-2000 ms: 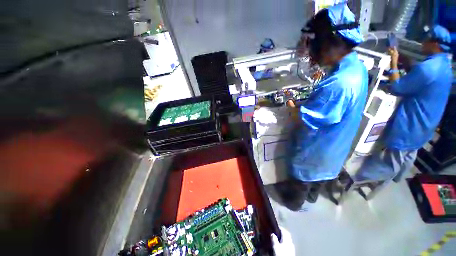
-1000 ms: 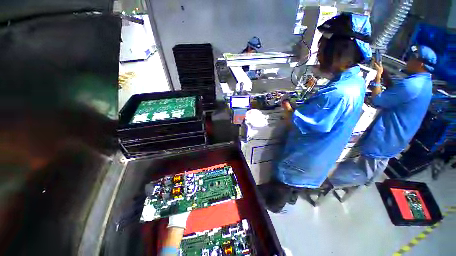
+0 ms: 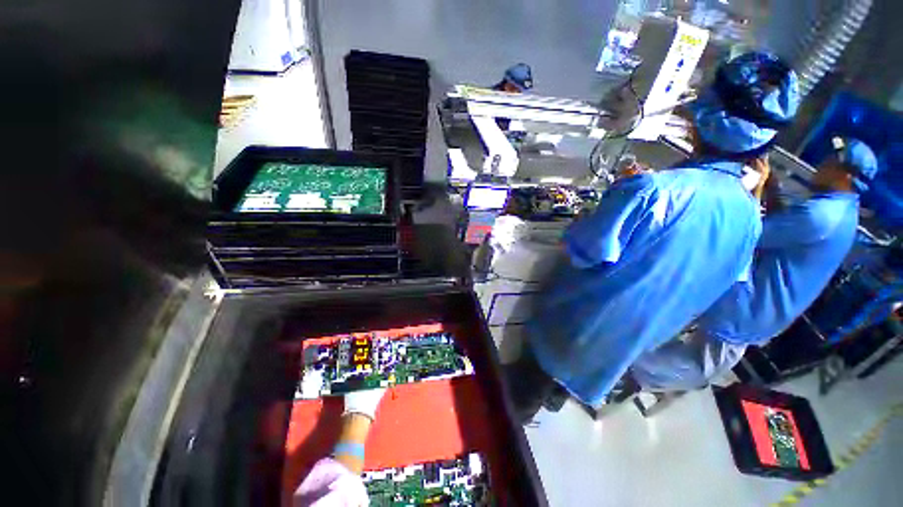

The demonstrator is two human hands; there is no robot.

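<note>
A black tray (image 3: 507, 421) with a red liner (image 3: 421, 424) lies in front of me. A green populated circuit board (image 3: 426, 358) with orange-yellow blocks lies at its far end. My left hand (image 3: 364, 401), in a white glove, reaches in from the bottom and meets the near edge of this board; its fingers are too blurred to tell whether they grip. A second populated board (image 3: 431, 485) lies at the near end, cut off by the picture's bottom edge. My right hand is not in view.
A tray stack behind holds green boards with white patches (image 3: 312, 188). A taller black tray column (image 3: 386, 119) stands behind it. Two people in blue smocks (image 3: 653, 267) are at the bench on the right. Another tray with a board (image 3: 782, 436) lies on the floor.
My left hand came into the tray. The far board was set down at the far end and now lies flatter and straighter. White glove at the tray's right edge has left view. The nearest co-worker leaned over.
</note>
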